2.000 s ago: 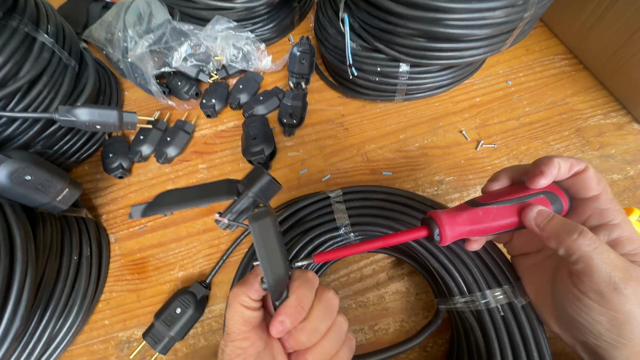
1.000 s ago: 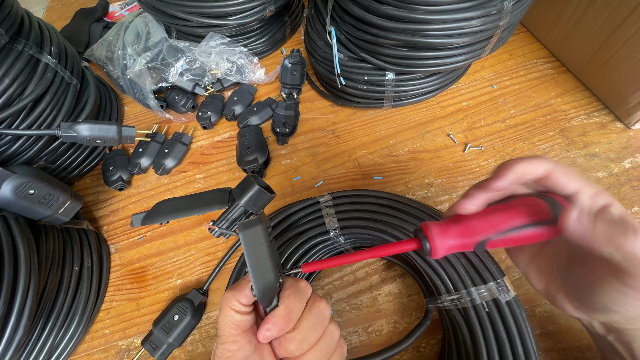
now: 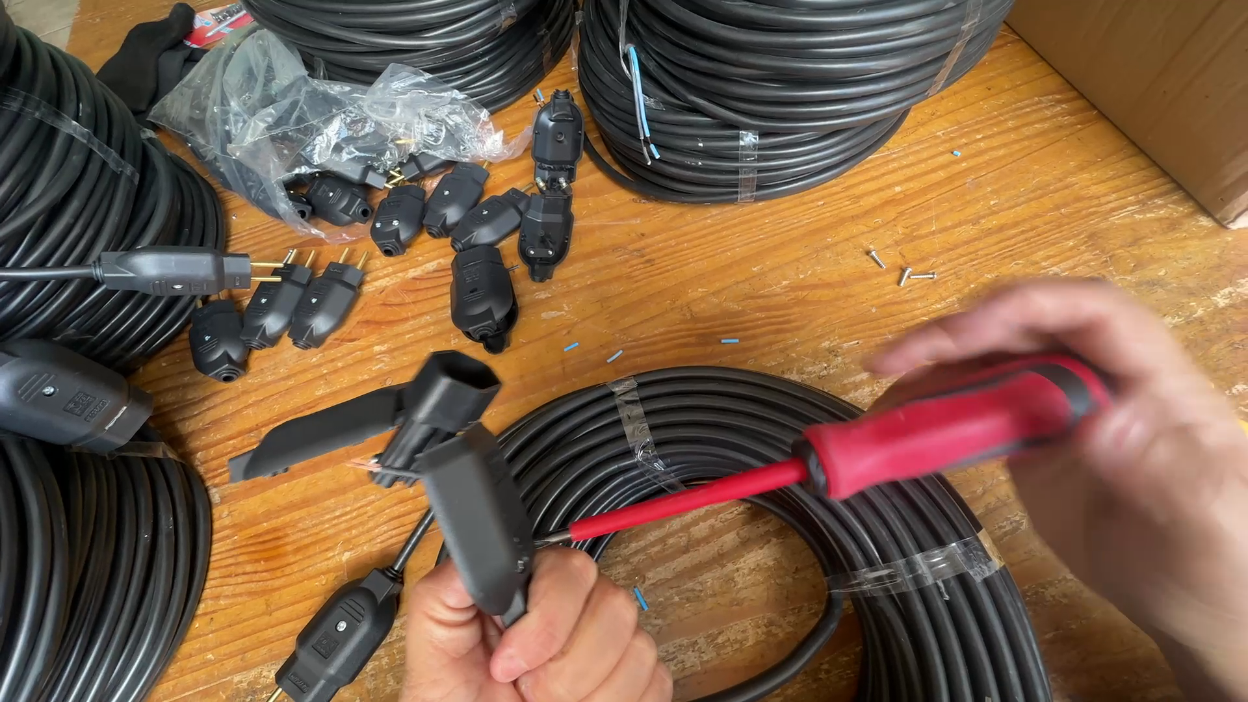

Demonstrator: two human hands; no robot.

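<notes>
My left hand point(image 3: 536, 634) grips a black plastic connector housing half point(image 3: 478, 522) at bottom centre, held upright above the coil. A black connector insert point(image 3: 439, 400) with an open round end sits just behind it, and another housing half point(image 3: 327, 429) lies to its left. My right hand point(image 3: 1082, 419), blurred, is around the handle of a red insulated screwdriver point(image 3: 955, 424). Its red shaft points left, and the metal tip meets the side of the held housing beside my left fingers. How the tip sits there is hidden.
A taped coil of black cable point(image 3: 760, 419) lies under my hands. More cable coils point(image 3: 760, 88) stand at the back and left. Several black plugs point(image 3: 483, 288) lie near a clear plastic bag point(image 3: 322, 107). Small screws point(image 3: 916, 276) lie right of centre; a cardboard box point(image 3: 1150, 88) stands back right.
My right hand has shifted its hold on the screwdriver handle, and the fingers above it are lifted and blurred. The left hand still holds the housing, with the screwdriver tip at its side.
</notes>
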